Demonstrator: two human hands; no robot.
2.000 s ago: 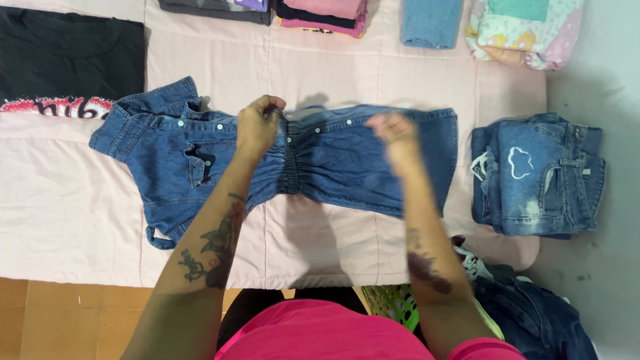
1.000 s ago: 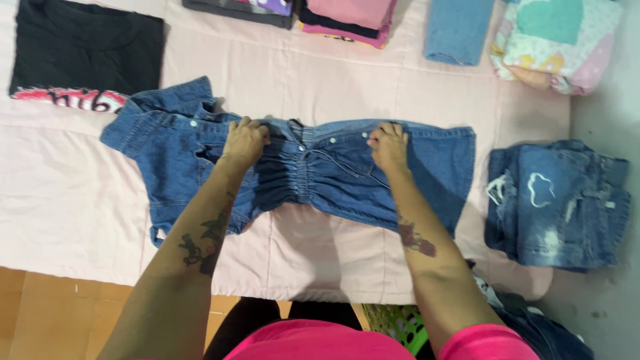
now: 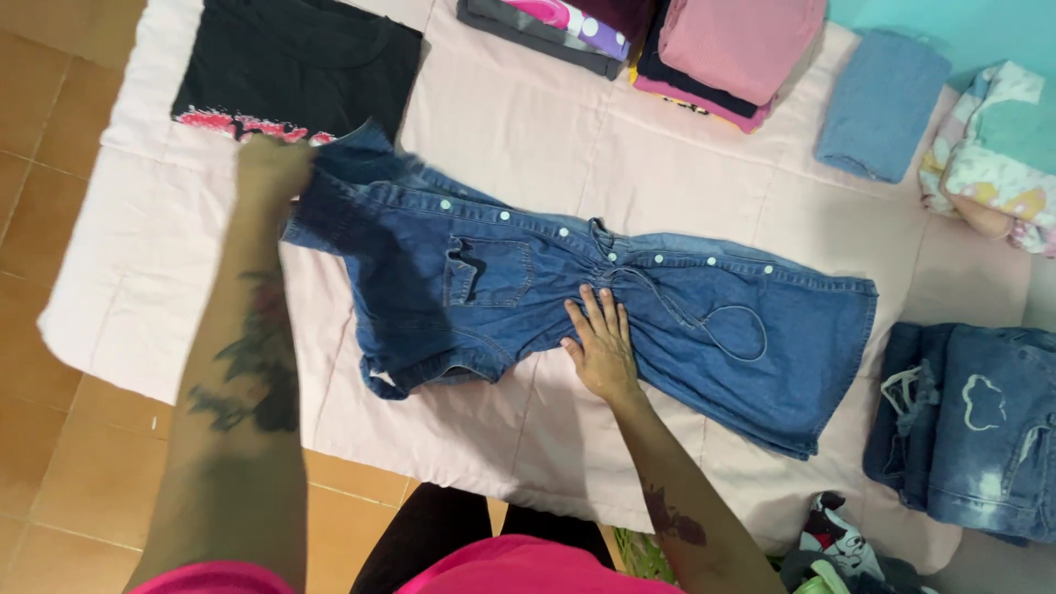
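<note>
A blue denim button-front dress (image 3: 511,280) lies lengthwise on the pink quilted bedspread, its collar to the left and its hem to the right. My left hand (image 3: 272,169) is blurred at the collar end, with its fingers curled at the denim's edge; whether it grips the cloth is unclear. My right hand (image 3: 602,342) rests flat on the gathered waist, fingers spread. Beside it a thin drawstring loop (image 3: 734,330) lies on the skirt. The chest pocket (image 3: 489,272) is rumpled at its opening.
A black printed T-shirt (image 3: 305,66) lies at the upper left, close to the collar. Folded clothes (image 3: 734,49) are stacked along the far side, near a folded blue garment (image 3: 883,107) and a patterned cloth bundle (image 3: 1002,157). Folded jeans (image 3: 973,421) sit at the right. Tiled floor (image 3: 99,462) borders the bed.
My left hand has moved from the dress's bodice to its collar end. My right hand has gone from the buttoned edge of the skirt to the waist and lies flat. The view has shifted and turned.
</note>
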